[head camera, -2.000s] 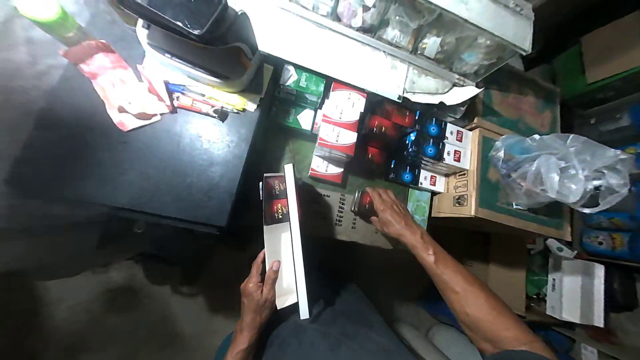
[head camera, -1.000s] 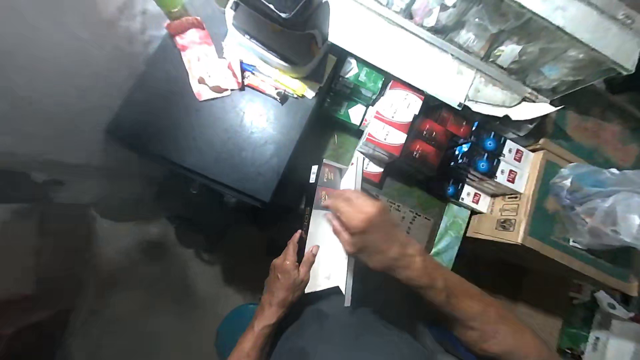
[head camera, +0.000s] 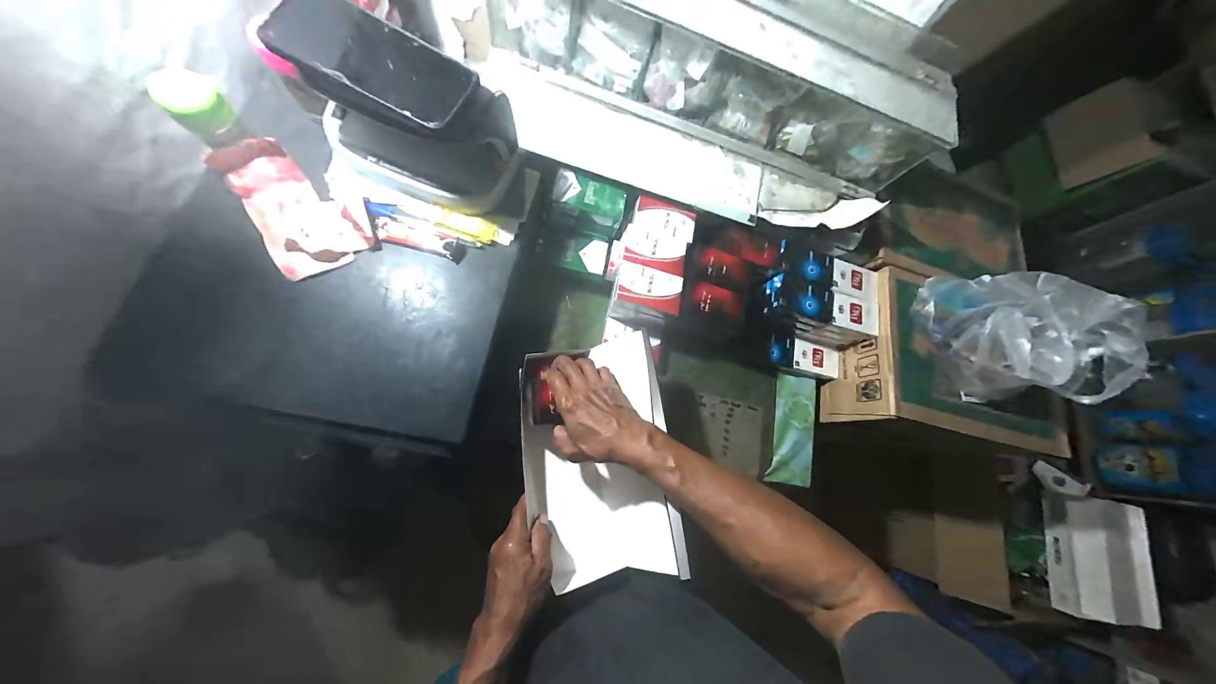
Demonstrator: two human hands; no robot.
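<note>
My left hand [head camera: 518, 560] grips the lower left edge of a long white cardboard box [head camera: 603, 503], which lies open near my lap. My right hand [head camera: 594, 413] reaches into the box's far end, its fingers on a dark red-and-black pack [head camera: 546, 394]; whether they grip it or only touch it is hidden. Beyond the box stand white-and-red packs [head camera: 654, 252], dark red packs [head camera: 722, 275] and blue-black packs with white sides [head camera: 822, 294], in rows on a green surface.
A dark table [head camera: 380, 332] at the left bears a black tray [head camera: 370, 62], a red-and-white pouch [head camera: 294, 214] and pens. At the right, a clear plastic bag [head camera: 1035, 332] lies on a cardboard carton [head camera: 879, 351]. A bin case [head camera: 722, 95] with bagged items stands behind.
My right hand has moved from the packs on the green surface to inside the white box. My left hand still holds the box, which is now spread wider.
</note>
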